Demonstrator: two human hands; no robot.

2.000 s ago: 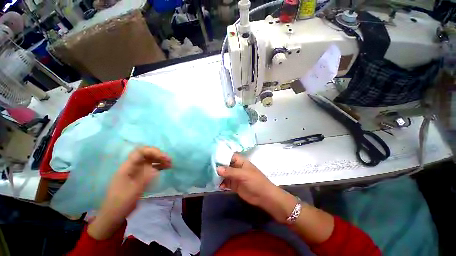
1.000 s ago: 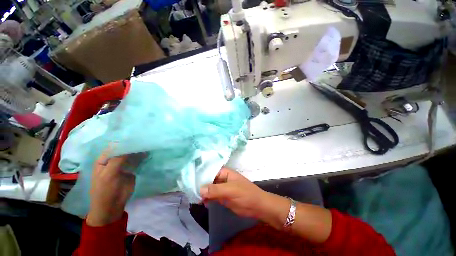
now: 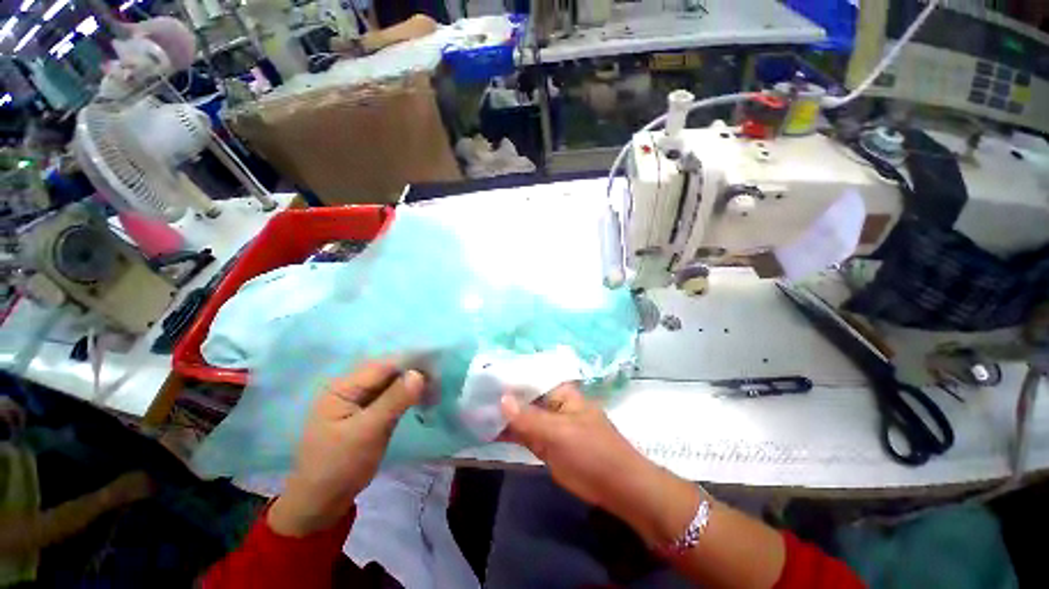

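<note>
The thin aqua garment piece [image 3: 368, 299] lies loosely over the left of the machine table and reaches to the needle area of the sewing machine [image 3: 759, 184]. My right hand [image 3: 564, 431] pinches a white strip [image 3: 500, 385] along the aqua edge, near the table's front edge. My left hand [image 3: 362, 431] is just left of it over the cloth, thumb and fingertips close together at the aqua fabric; it looks pinched on it, slightly blurred. The needle and foot are hidden behind the machine head and cloth.
Thread snips [image 3: 765, 385] and black-handled shears [image 3: 914, 420] lie right of the needle. A red basket [image 3: 282, 236] stands left under the cloth. A fan [image 3: 144, 150] and another machine [image 3: 98, 270] are at left. Another person's arm [image 3: 86, 512] shows at lower left.
The view has tilted up. My right hand has raised the white strip from its lower position a second ago. My left hand has moved right, closer to my right hand.
</note>
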